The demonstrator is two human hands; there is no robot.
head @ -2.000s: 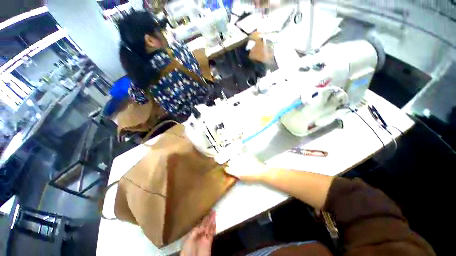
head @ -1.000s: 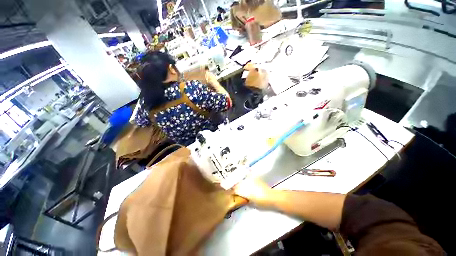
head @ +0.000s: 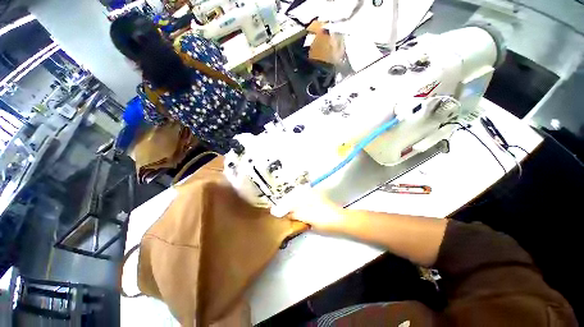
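A brown tote bag [head: 214,246] lies on the left part of the table, with thin handle loops at its back and left. Its right corner is at the needle end of the white sewing machine [head: 358,121]. My right hand [head: 312,214] holds that corner by the needle, fingers partly hidden under the machine head. The needle and presser foot are hard to make out. My left hand is not visible. Orange-handled thread snips [head: 407,188] lie on the table right of my hand.
The white table edge [head: 346,281] is in front of me. A dark tool [head: 493,133] and black cables lie at the right end. A person [head: 192,89] sits beyond the table, beside brown bag pieces [head: 157,150] and another machine [head: 240,22].
My left hand, seen at the bag's front edge two seconds ago, is out of sight. My right hand stays at the bag corner. The view has shifted, and the bag's folds have changed.
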